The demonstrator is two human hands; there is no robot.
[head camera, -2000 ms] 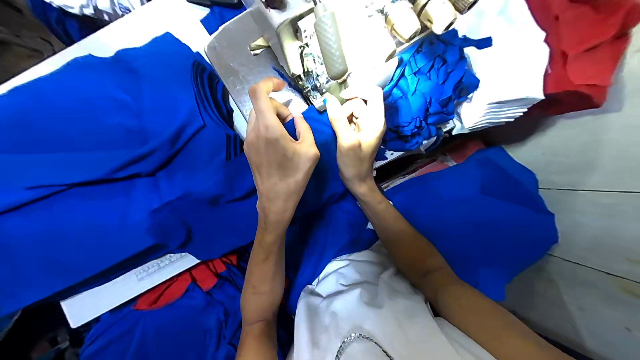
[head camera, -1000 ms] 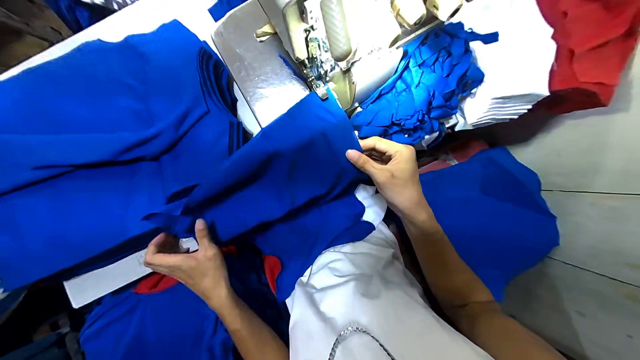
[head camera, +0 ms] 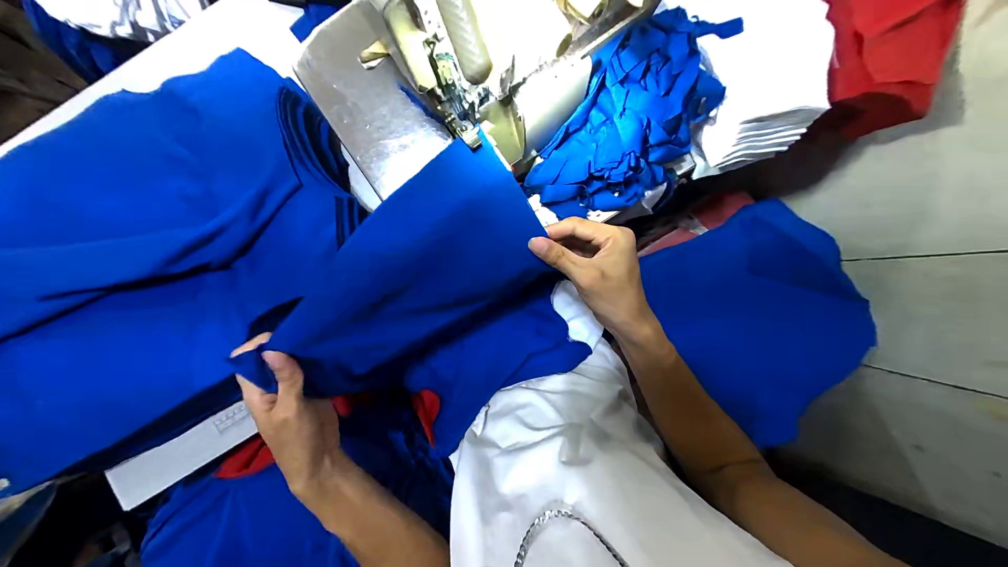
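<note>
A blue fabric panel (head camera: 425,260) stretches from the presser foot of a sewing machine (head camera: 471,135) down toward my lap. My left hand (head camera: 287,405) grips its lower left corner between thumb and fingers. At the panel's right edge, my right hand (head camera: 594,264) pinches the cloth between thumb and forefinger, a little below the machine's metal bed (head camera: 370,102). Part of the panel's far end lies under the presser foot. A stack of blue cut fabric pieces (head camera: 142,236) lies left of the panel.
Blue fabric scraps (head camera: 630,118) are heaped right of the needle area. Beyond them lie stacked white fabric (head camera: 768,79) and red fabric (head camera: 890,55). Another blue piece (head camera: 756,323) hangs at the right. The white table edge (head camera: 185,457) shows at the lower left.
Both hands were close to the presser foot two seconds ago. My left hand has moved down and left and now grips the panel's corner; my right hand has moved down along its edge.
</note>
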